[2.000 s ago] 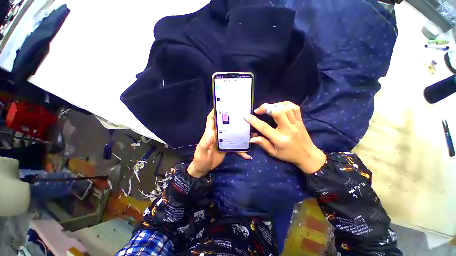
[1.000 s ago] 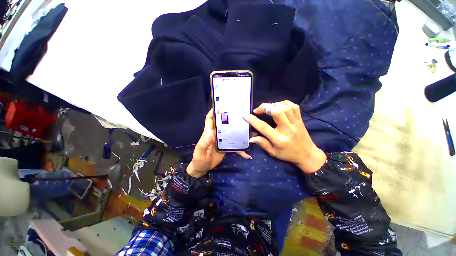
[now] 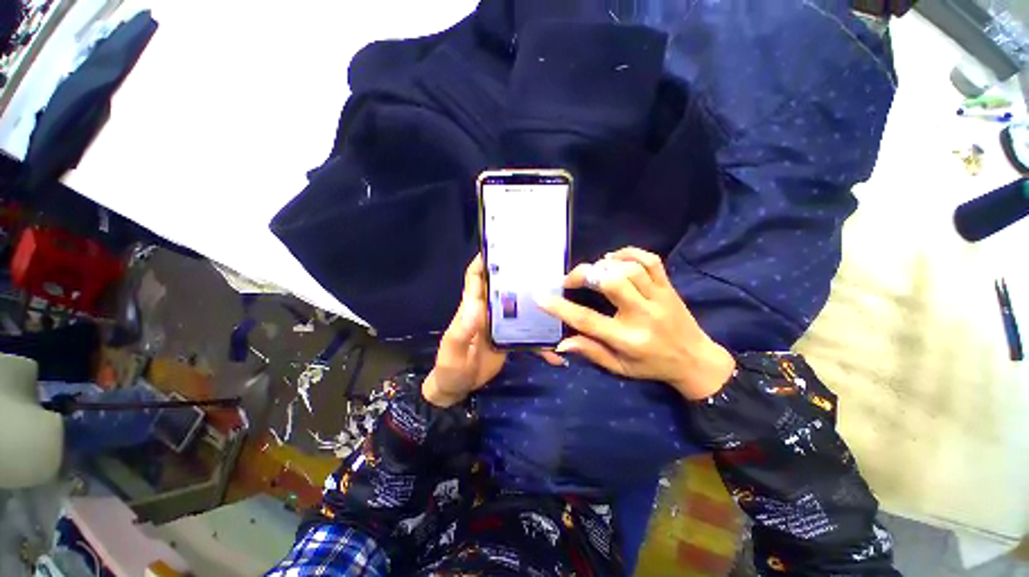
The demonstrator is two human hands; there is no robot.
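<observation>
A smartphone (image 3: pixel 526 242) with a lit white screen and pale case edge stands upright in the middle of the view. My left hand (image 3: pixel 463 347) holds it from its lower left side, with fingertips showing below it. My right hand (image 3: pixel 634 321) is at the phone's lower right, index finger at the screen, holding nothing. A pale band shows on a right-hand finger. The matte dark navy garment (image 3: pixel 395 214) lies folded behind the phone. Its shiny blue lining (image 3: pixel 779 169) with tiny pale dots spreads right and down over my lap.
A white table top (image 3: pixel 237 135) is at the left, a cream sheet (image 3: pixel 903 338) at the right. A dark thread spool (image 3: pixel 993 211) and thin dark snips or pen (image 3: pixel 1008 320) lie far right. A red object (image 3: pixel 68 268) and thread scraps (image 3: pixel 302 394) are lower left.
The content on the phone screen has shifted down. My right hand has moved slightly down, with its index finger lower on the screen. My left hand still holds the phone.
</observation>
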